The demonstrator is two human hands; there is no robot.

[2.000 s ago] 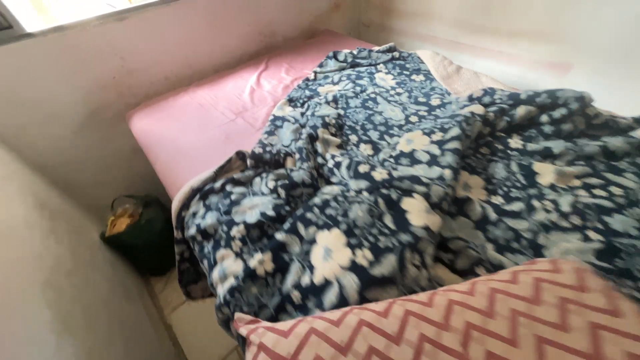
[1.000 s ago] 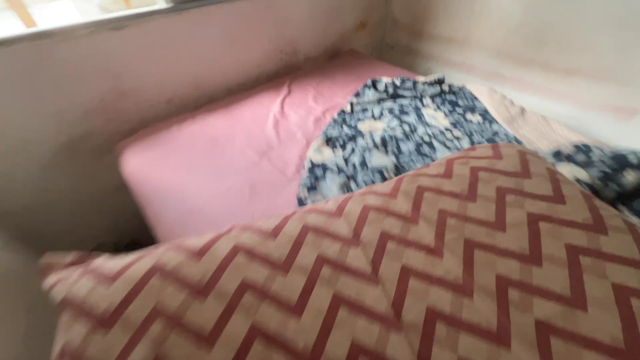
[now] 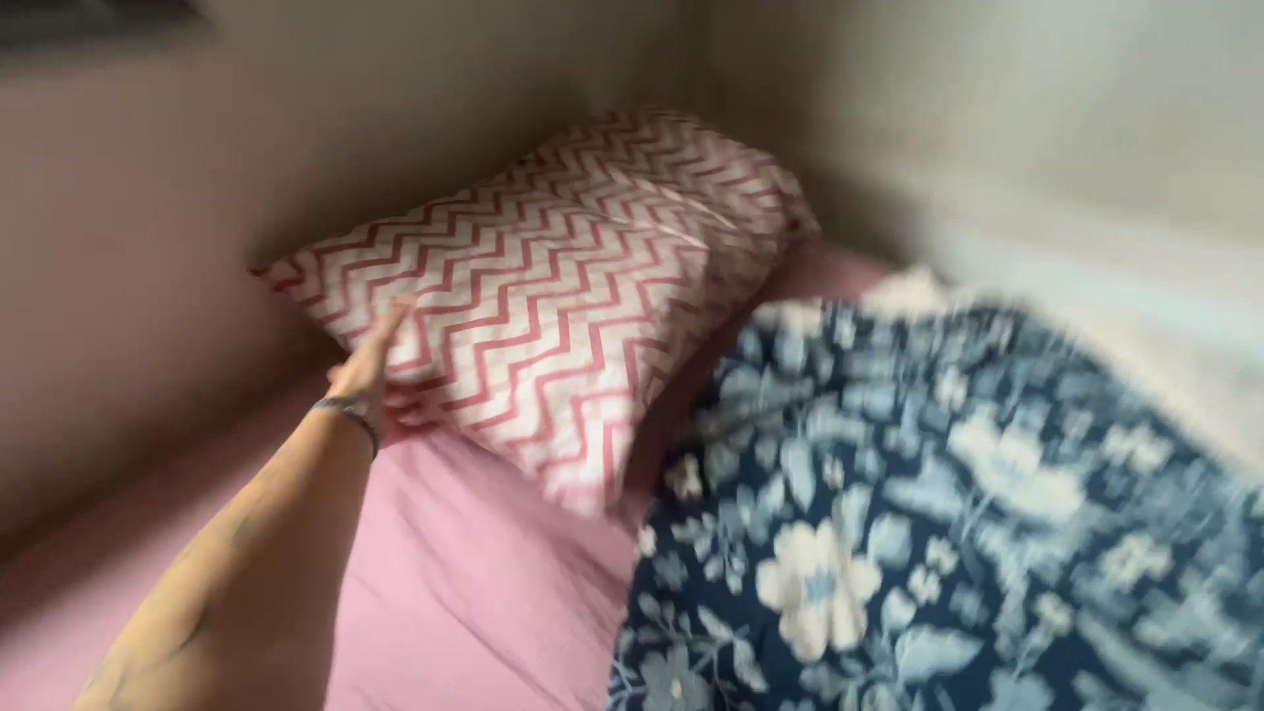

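A pillow in a red and white zigzag case lies on the pink bed sheet, in the corner against the walls. My left hand is at the pillow's near left edge, its arm reaching in from the lower left with a bracelet at the wrist. The hand is blurred; whether its fingers grip the case cannot be made out. A dark blue floral blanket covers the bed's right side, next to the pillow. My right hand is out of view.
A wall runs along the bed's left side and meets another wall behind the pillow. A pale cloth edge shows beyond the blanket at the right.
The zigzag pillow, earlier large at the bottom of the view, now lies at the bed's far corner. My left hand and forearm have come into view. The view has moved closer to the corner.
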